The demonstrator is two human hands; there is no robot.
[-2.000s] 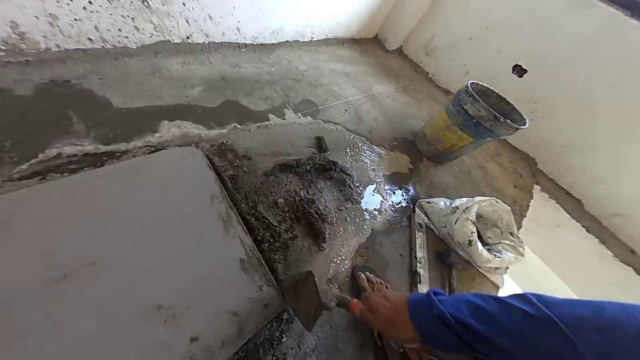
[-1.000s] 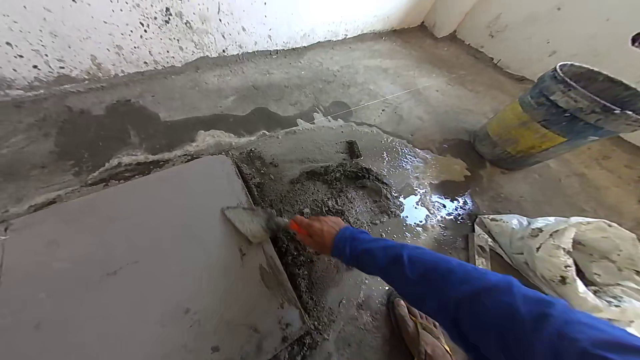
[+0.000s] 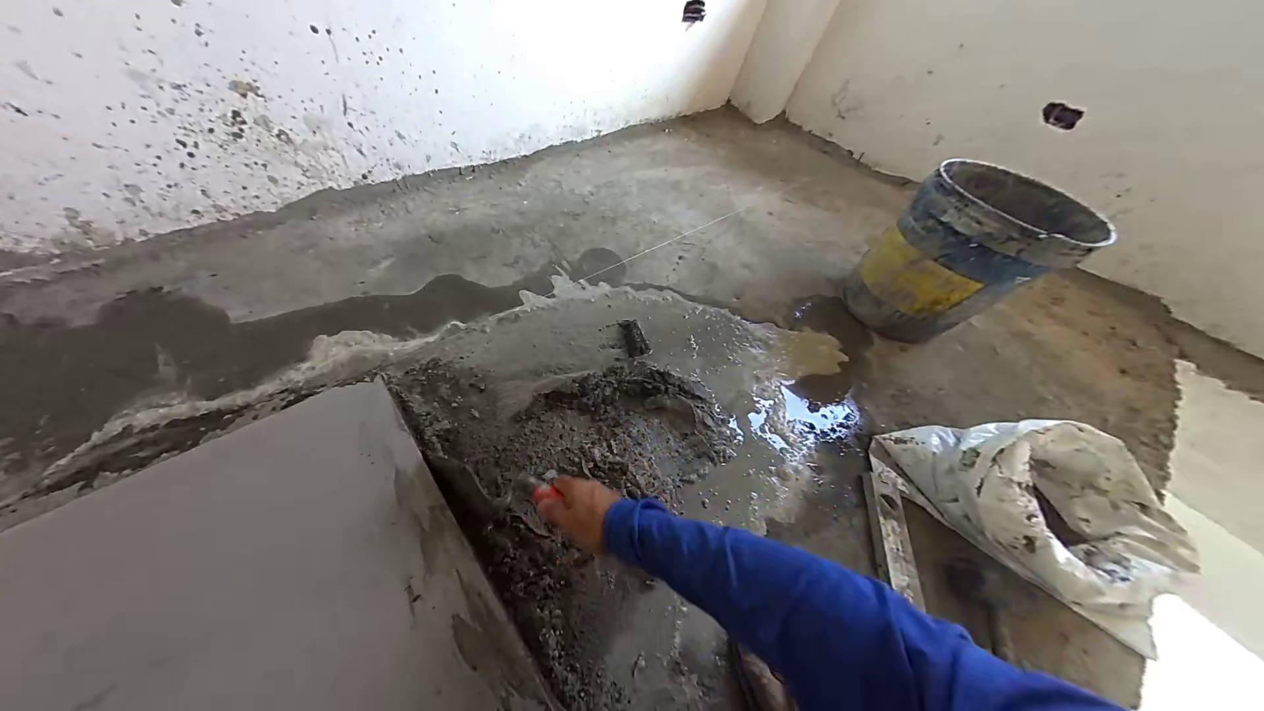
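Note:
My right hand (image 3: 581,510), in a blue sleeve, grips the orange handle of a trowel (image 3: 466,488). The trowel's blade is down in the wet mortar (image 3: 612,420), against the edge of a large grey floor tile (image 3: 247,543). The mortar lies in a rough, lumpy heap to the right of the tile, with a small dark block (image 3: 633,339) standing at its far side. My left hand is out of view.
A stained bucket (image 3: 963,252) with a yellow patch stands tilted in view at the right. Nearer are a dirty white sack (image 3: 1052,504) and a spirit level (image 3: 893,543). A thin string (image 3: 681,237) crosses the wet floor toward the wall corner. My foot shows at the bottom.
The trowel was low by the tile's near corner, then above the tile's surface. It has since come down into the mortar at the tile's edge, still in my right hand.

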